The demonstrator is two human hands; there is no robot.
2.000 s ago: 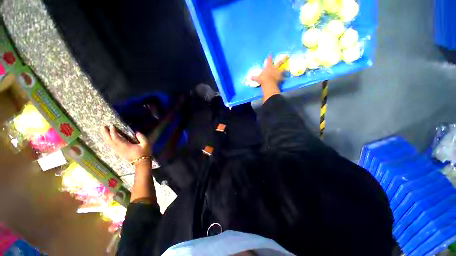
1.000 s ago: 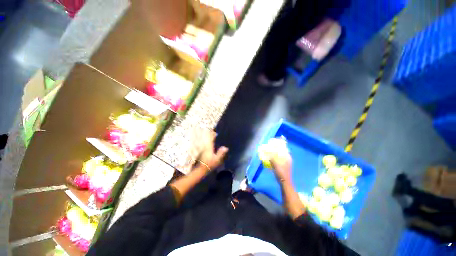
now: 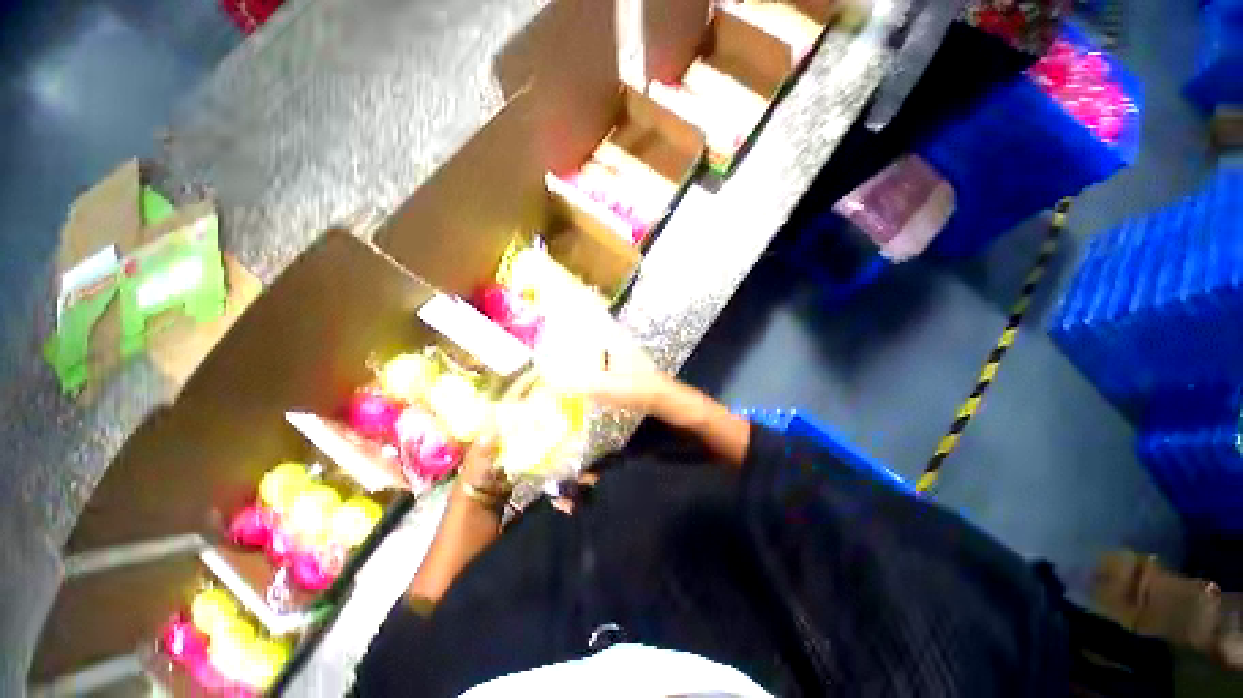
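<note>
A clear bag of yellow pieces [image 3: 540, 431] is between my hands, over the front edge of the box row. My right hand [image 3: 620, 379] holds it from the far side, partly washed out by glare. My left hand [image 3: 480, 471] is at its near side, mostly hidden by the bag; its grip cannot be made out. An open display box [image 3: 443, 312] beside the bag holds yellow and pink bagged pieces [image 3: 425, 443]. More open boxes with yellow and pink pieces [image 3: 311, 514] stand towards the lower left.
The boxes stand on a speckled worktop [image 3: 682, 293]. Flattened green-and-brown card [image 3: 177, 293] lies on it at left. A blue crate [image 3: 832, 443] shows partly behind my right arm. Stacked blue crates [image 3: 1159, 307], floor tape [image 3: 992, 361] and a crate with pink pieces [image 3: 1084, 93] are at right.
My right hand has come from the blue crate to the box row with yellow bagged pieces. My left hand has moved from the worktop edge to beside the bag. The view has shifted.
</note>
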